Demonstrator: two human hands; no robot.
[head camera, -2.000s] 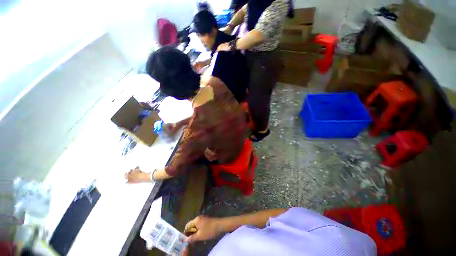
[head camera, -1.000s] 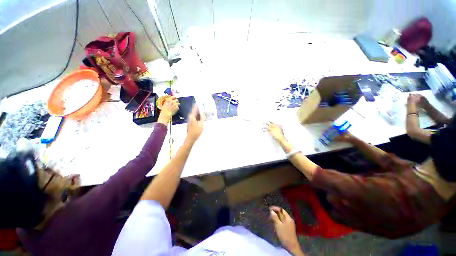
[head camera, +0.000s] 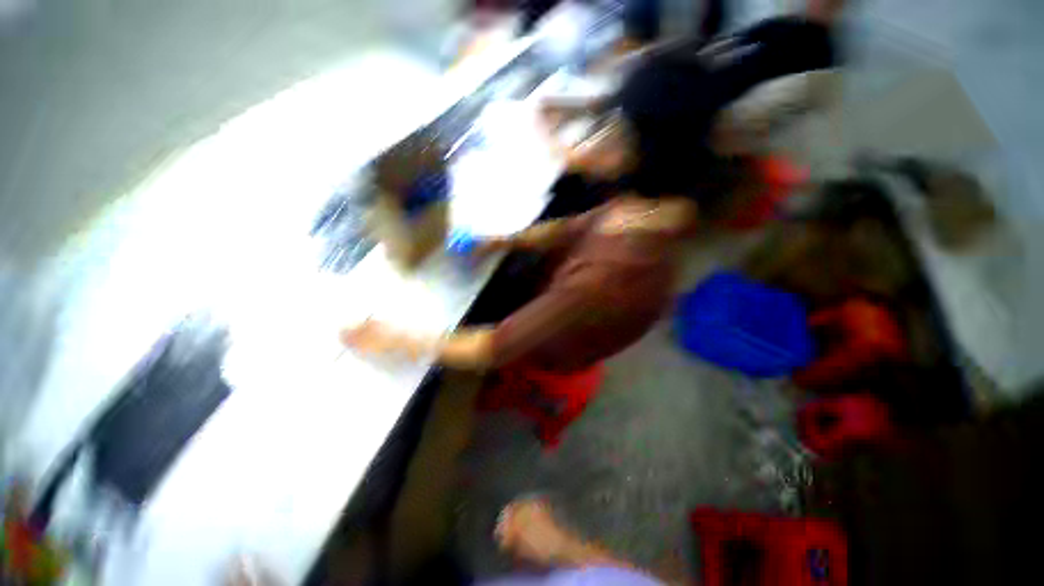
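Observation:
The whole view is strongly motion-blurred. My right hand (head camera: 532, 530) is low in the middle, over the floor beside the table, below a seated worker. Its fingers and anything in them cannot be made out. A faint skin-coloured blur at the bottom edge over the table may be my left hand; it is too unclear to tell. The white table (head camera: 275, 446) runs from lower left to upper middle, with a dark strip (head camera: 160, 424) on it. A small open brown carton (head camera: 409, 235) with something blue stands on the table.
A worker in brown (head camera: 595, 292) sits on a red stool (head camera: 550, 401), one arm across the table. Other people are blurred behind. A blue crate (head camera: 744, 324) and red stools (head camera: 853, 343) stand on the floor at right. Another red stool (head camera: 773, 549) is at the bottom.
The view has swung from facing the table to looking along it, showing the floor, crate and stools at right. My left arm has left its place over the dark strip.

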